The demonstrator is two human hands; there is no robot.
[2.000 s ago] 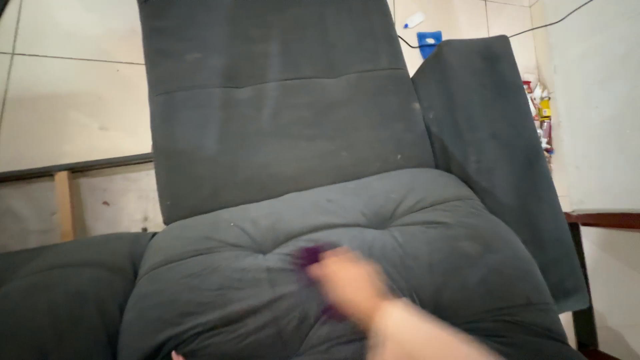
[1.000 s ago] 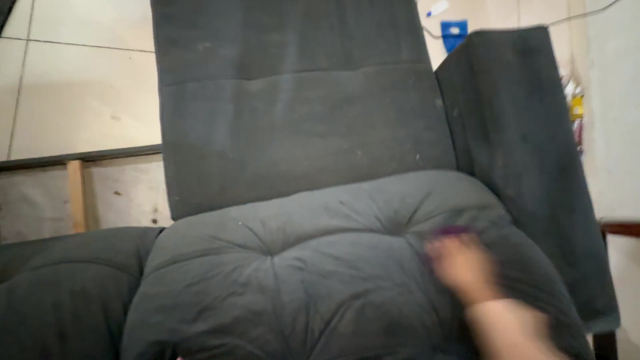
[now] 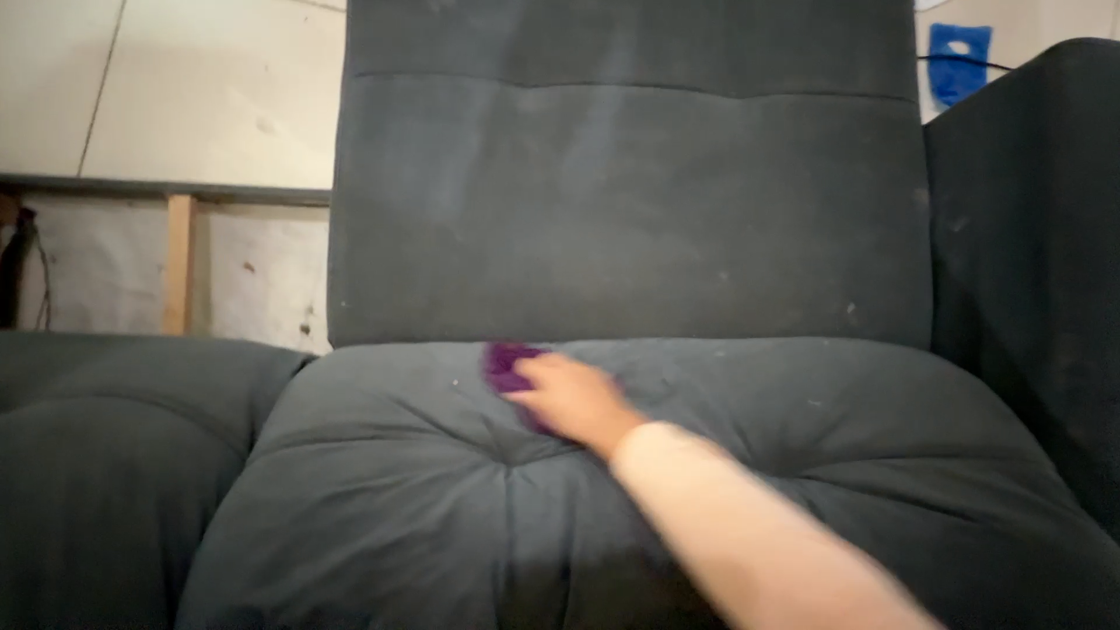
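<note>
My right hand (image 3: 573, 401), in a light sleeve, comes in from the lower right and grips a purple cloth (image 3: 507, 367). It presses the cloth on the upper part of a dark grey tufted sofa back cushion (image 3: 420, 499), left of its middle. Beyond that cushion lies the flat grey seat cushion (image 3: 630, 210), with pale marks and small specks on it. The hand is slightly blurred, and part of the cloth is hidden under the fingers. My left hand is out of the frame.
A grey sofa arm (image 3: 1024, 236) stands at the right. Another tufted cushion (image 3: 105, 455) is at the left, below an open frame with a wooden slat (image 3: 179, 262). A blue item (image 3: 958, 66) and a dark cable lie on the tiled floor (image 3: 219, 96).
My right hand moved right across the tufted cushion with the purple cloth, then back left and up near its top edge. The view has shifted closer.
</note>
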